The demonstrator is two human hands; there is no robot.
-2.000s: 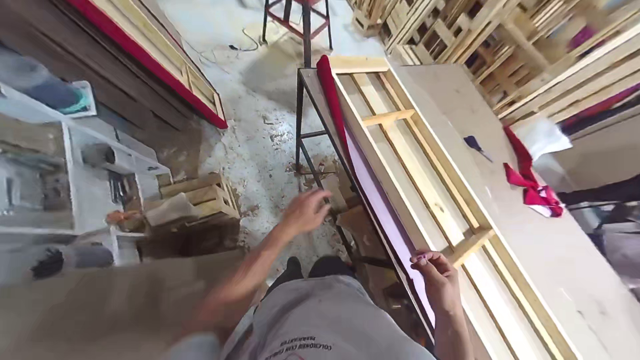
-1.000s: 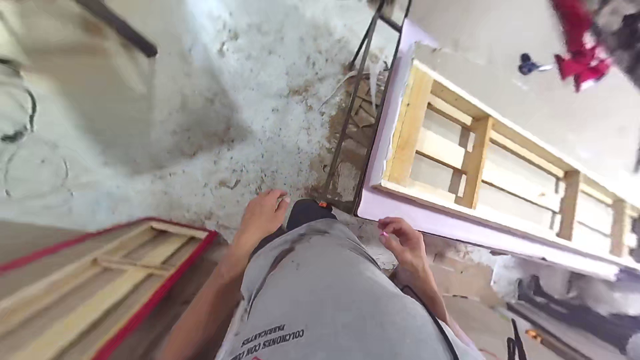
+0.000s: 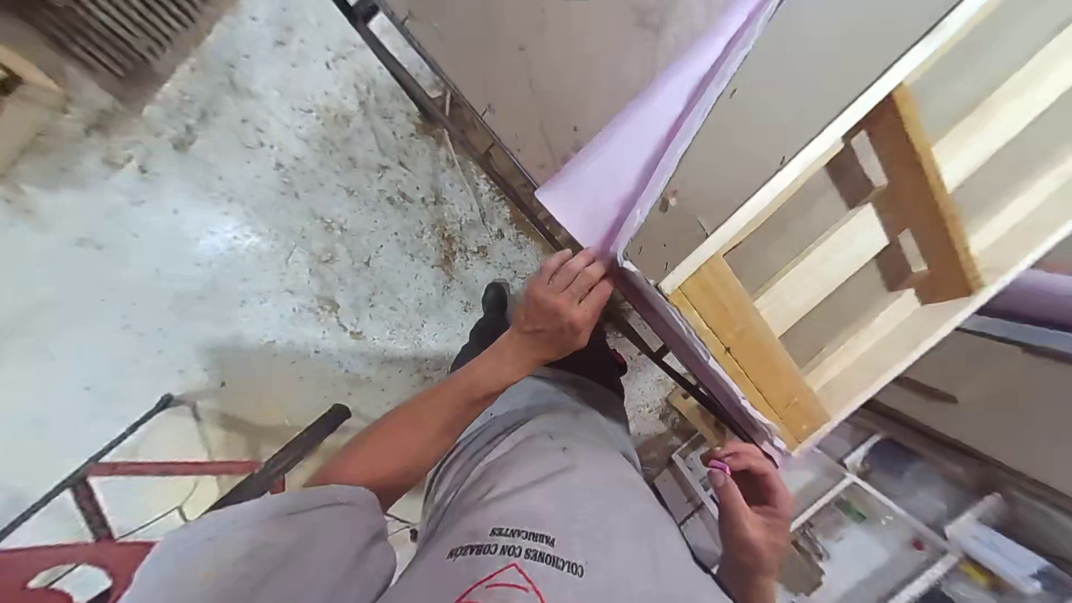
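Note:
My left hand (image 3: 563, 306) rests its fingertips on the edge of the lilac sheet material (image 3: 641, 138), near the corner of the wooden slatted frame (image 3: 745, 339). The sheet lies partly folded on the worktable (image 3: 502, 63) and runs along the frame's short end. My right hand (image 3: 754, 502) is just below the frame's other near corner, with a small pink object (image 3: 718, 467) pinched between thumb and index finger. What that object is cannot be told. The frame lies on the worktable with its crosspieces showing.
A red and black metal stand (image 3: 176, 469) is at the lower left. Shelving with assorted items (image 3: 888, 519) stands at the lower right, below the table. A dark metal rail (image 3: 469, 142) runs along the table edge. Debris lies scattered on the floor (image 3: 251, 218).
The view has swung strongly. My left hand, away from the table one second ago, is now on the lilac sheet. A folded flap of the sheet now shows beside the frame.

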